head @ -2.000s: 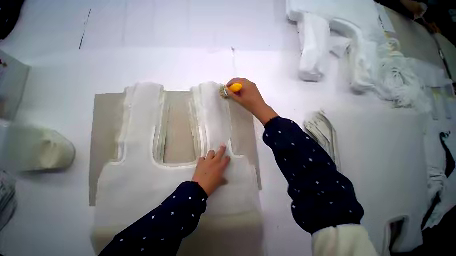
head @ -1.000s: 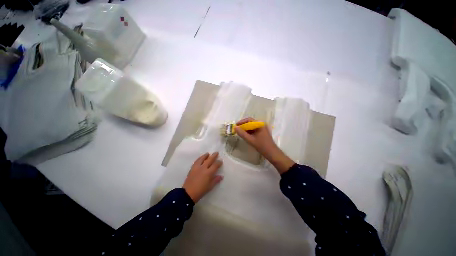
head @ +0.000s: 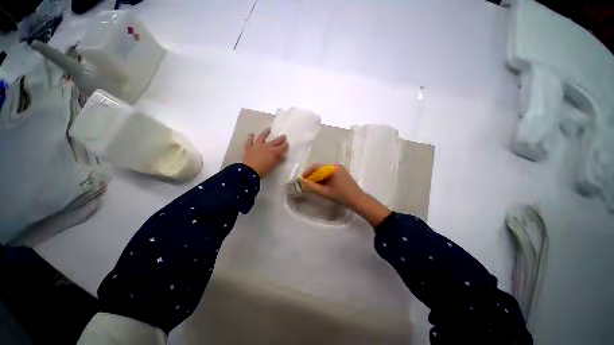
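The white vest-shaped garment panel point(head: 269, 236) lies flat in front of me, its two straps pointing away, over the grey-beige backing board point(head: 416, 176). My right hand point(head: 334, 187) grips the yellow-handled glue brush point(head: 319, 174). Its bristles are at the left side of the U-shaped neck opening, near the lower curve. My left hand point(head: 266, 153) rests with fingers spread on the left strap, near its outer edge, and holds nothing. Narrow pale lines follow the neck edge.
The glue pot point(head: 128, 138) lies on its side at left, creamy at its end. A larger white jug point(head: 121, 50) stands behind it. Stacked panels point(head: 37, 162) lie far left. Folded panels point(head: 528, 246) lie right, with bulky white pieces point(head: 542, 111) at far right.
Since a second ago, my left hand has moved up from the panel's body onto the left strap. The brush has moved down slightly along the neck edge. Earlier it was at the right strap's outer edge.
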